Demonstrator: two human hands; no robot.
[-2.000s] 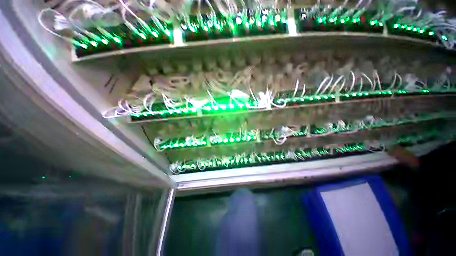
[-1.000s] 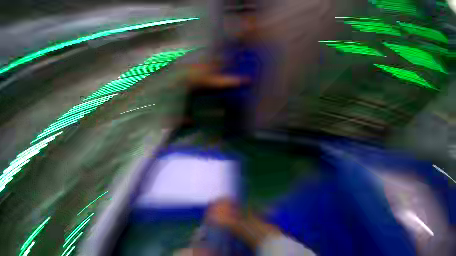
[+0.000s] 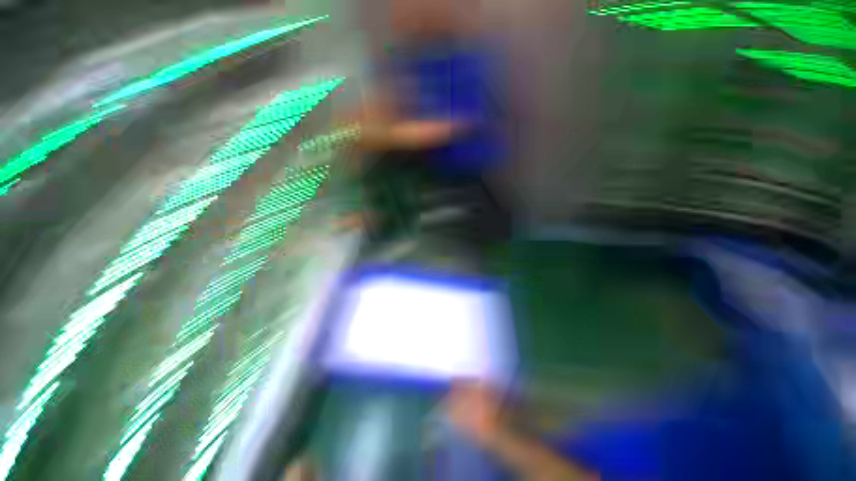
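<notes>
A blue tote (image 3: 335, 376) with a bright white rectangular inside stands on the floor in front of me. My right hand (image 3: 477, 413) is at the tote's near right edge, badly blurred; whether it touches the tote or holds anything cannot be told. A small blurred skin-toned patch (image 3: 298, 468) at the bottom edge may be part of my left hand, mostly cut off. Cabinet shelves with streaked green indicator lights (image 3: 155, 225) run along the left.
Another person in a blue top (image 3: 450, 94) is beyond the tote, one arm held toward the left shelves. Blue totes (image 3: 676, 442) are at the lower right. More green lights (image 3: 798, 66) show at the upper right. Green floor (image 3: 610, 310) shows between.
The view has swung from the left cabinet toward the aisle. Since one second ago the tote and my right hand appear farther right in the picture. The whole picture stays motion-blurred.
</notes>
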